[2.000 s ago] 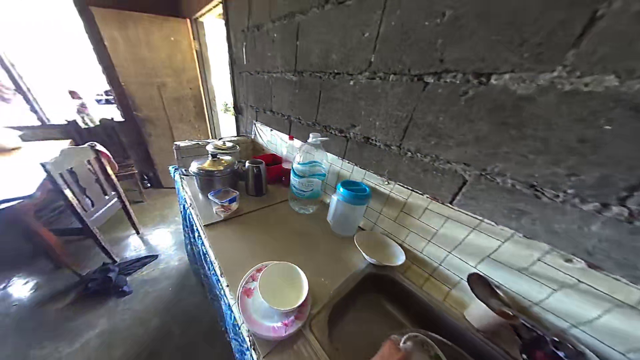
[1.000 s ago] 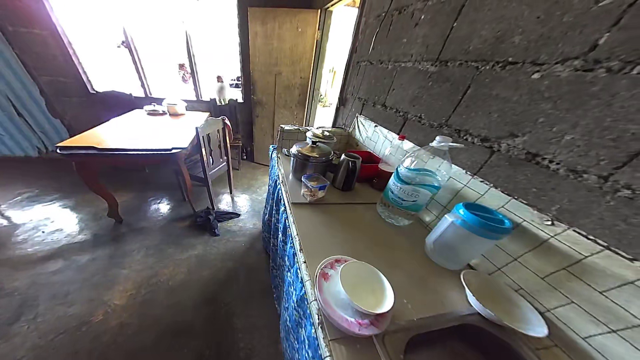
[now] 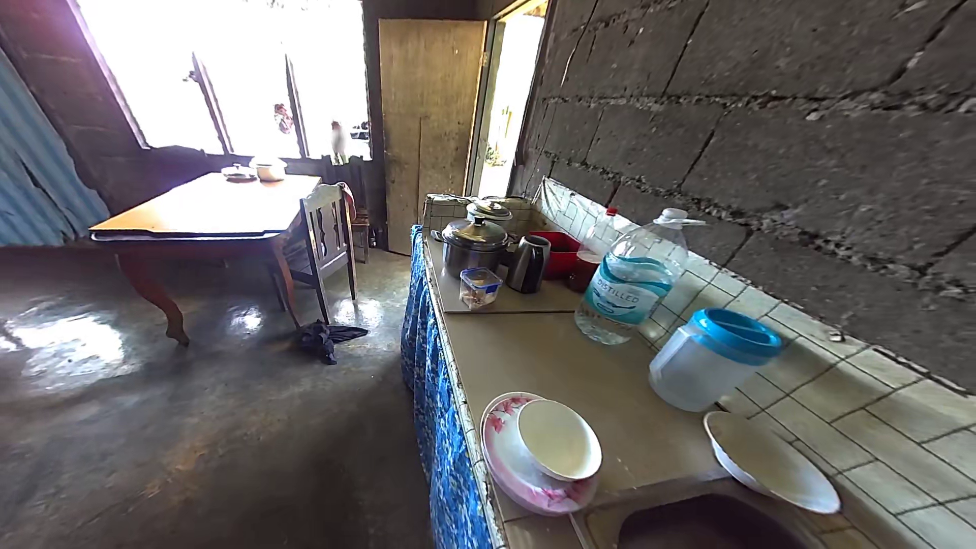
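Note:
Neither my left hand nor my right hand is in view. Close to me on the counter, a white bowl (image 3: 560, 440) rests on a pink-flowered plate (image 3: 502, 427). Beside them is the dark sink basin (image 3: 705, 526), cut off by the lower edge. A shallow white dish (image 3: 772, 461) sits at the sink's back edge, by the tiled wall. Behind it stand a frosted plastic pitcher (image 3: 698, 370) with a blue rim and a large clear water bottle (image 3: 629, 286) with a handle.
Farther along the counter (image 3: 526, 358) are a lidded metal pot (image 3: 473, 248), an electric kettle (image 3: 528, 263), a small food container (image 3: 479, 289) and a red basin (image 3: 560, 255). A wooden table (image 3: 206, 206) and chair (image 3: 328, 236) stand left, with dark cloth (image 3: 328, 339) on the floor.
Two seconds ago part of a hand showed over the sink at the bottom edge; it is out of view now. The view has swung left, toward the table and window.

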